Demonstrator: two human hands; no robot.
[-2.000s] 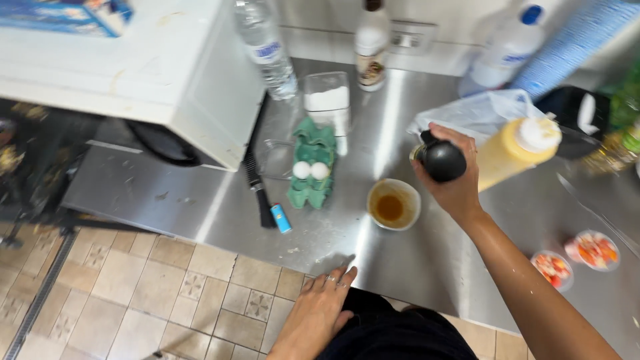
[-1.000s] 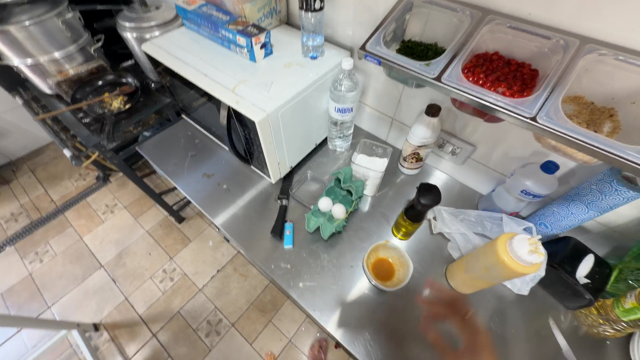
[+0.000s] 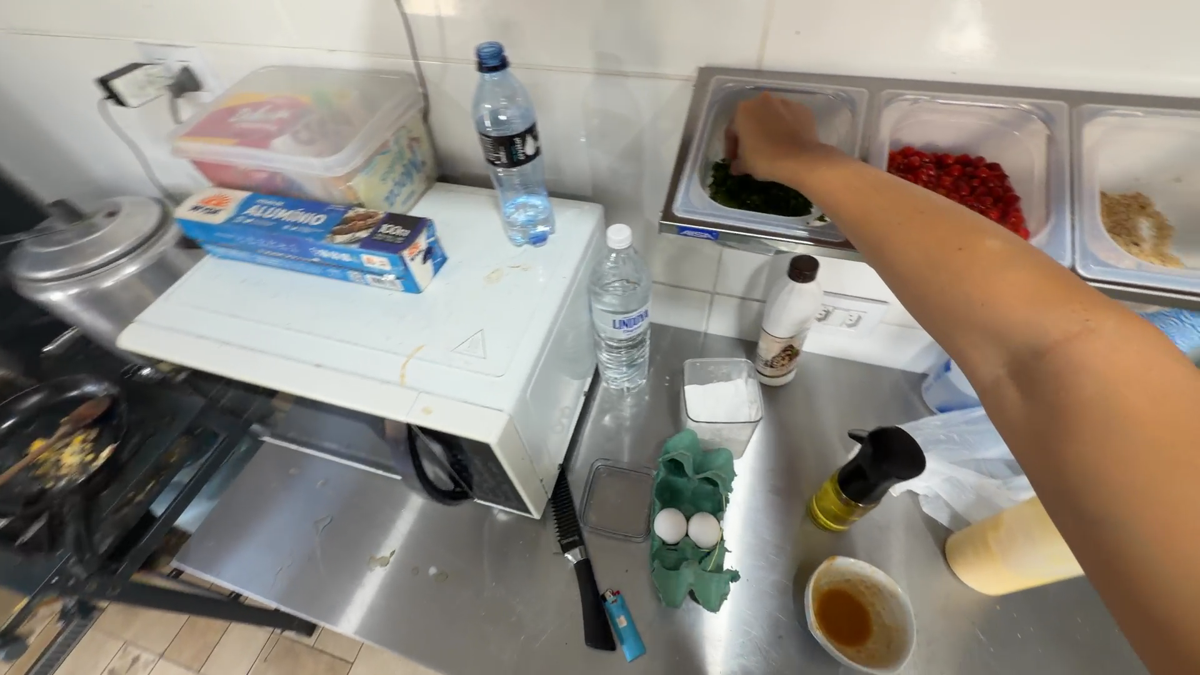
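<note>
My right hand reaches into the left plastic container on the shelf, its fingers down at the chopped green herbs; whether they grip any is hidden. My left hand is out of view. Below on the steel counter stand an oil spray bottle with a black top and a white bowl of brown liquid. A green egg carton holds two white eggs. Left of it lie a black-handled knife and a blue lighter.
Containers of chopped red pieces and a beige crumbly food share the shelf. A white microwave carries a foil box and a bottle. A frying pan sits far left; a yellow sauce bottle lies under my forearm.
My right hand held the oil spray bottle two seconds ago; the bottle now stands on the counter and the hand is up in the herb container. The view has swung up and left.
</note>
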